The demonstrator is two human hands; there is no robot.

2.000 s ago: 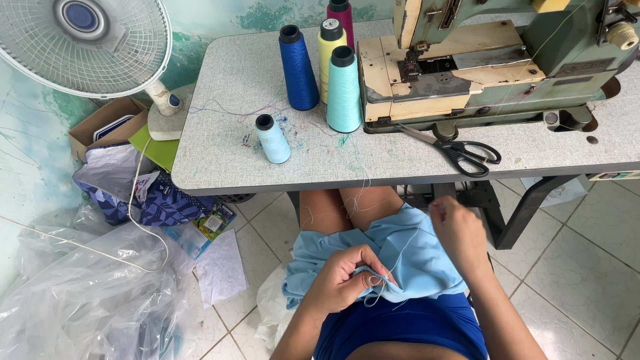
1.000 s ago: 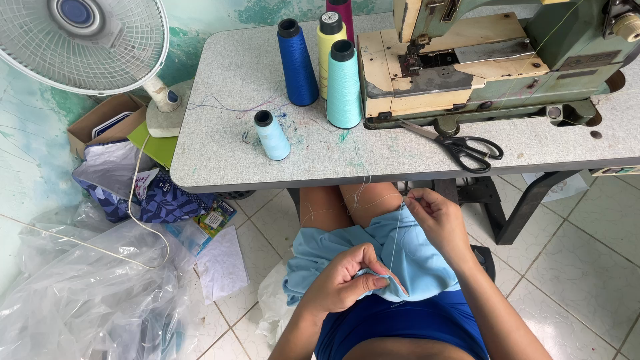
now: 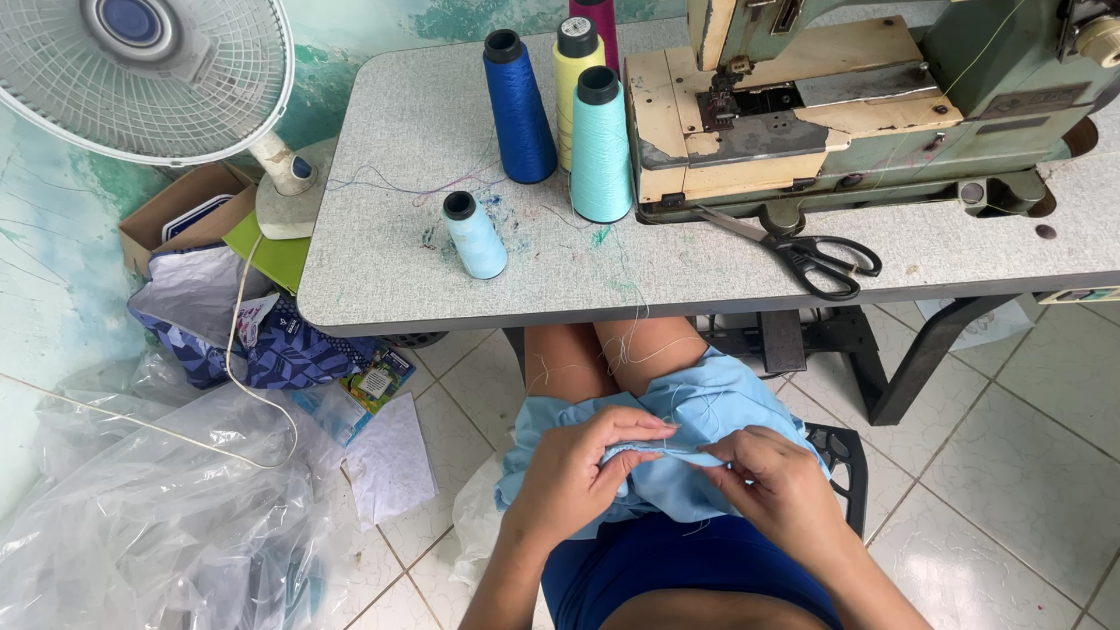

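Light blue fabric lies over my lap, with a folded edge raised between my two hands. My left hand pinches that edge between thumb and fingers. On its right side, my right hand grips the same edge with thumb and fingertips. Whether a needle is held cannot be seen. Loose pale thread trails from the table edge over my thighs and onto the cloth.
On the table stand a small light blue thread cone, larger cones in blue, aqua and other colours, black-handled scissors and an industrial sewing machine. A fan and plastic bags are at left.
My right hand, raised near the table edge with thread earlier, has come down to the cloth beside my left hand. The fabric edge is now stretched between both hands.
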